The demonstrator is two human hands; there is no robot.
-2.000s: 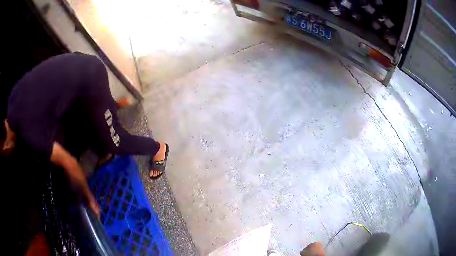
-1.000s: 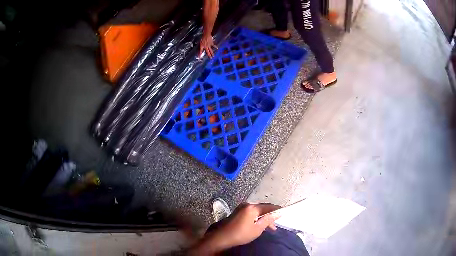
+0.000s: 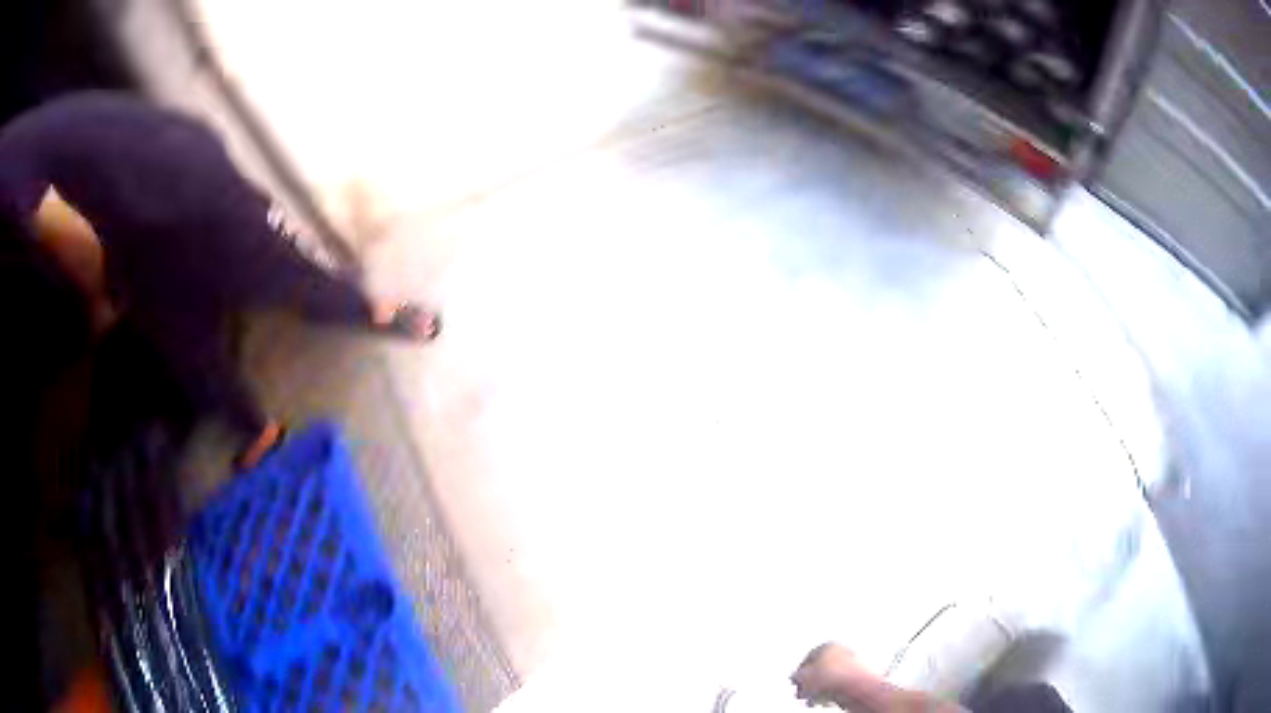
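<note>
My right hand (image 3: 825,674) is at the bottom edge, right of centre, with fingers curled. Glare hides whether it holds anything. My left hand is out of view. No paper can be made out in the washed-out area near my right hand. Dark rolls in shiny clear wrap (image 3: 167,627) lie at the lower left, along the left side of a blue grid pallet (image 3: 286,564). The picture is blurred.
A person in dark clothes (image 3: 153,209) bends at the left, beside the pallet and rolls. A vehicle with an open rear (image 3: 962,153) stands at the upper right. A thin cord (image 3: 920,630) lies on the concrete near my right hand. A patch of orange shows at the lower left.
The view has swung from the pallet back towards the vehicle. My left hand and the white paper it held have left clear view. My right hand shows again. The person has shifted.
</note>
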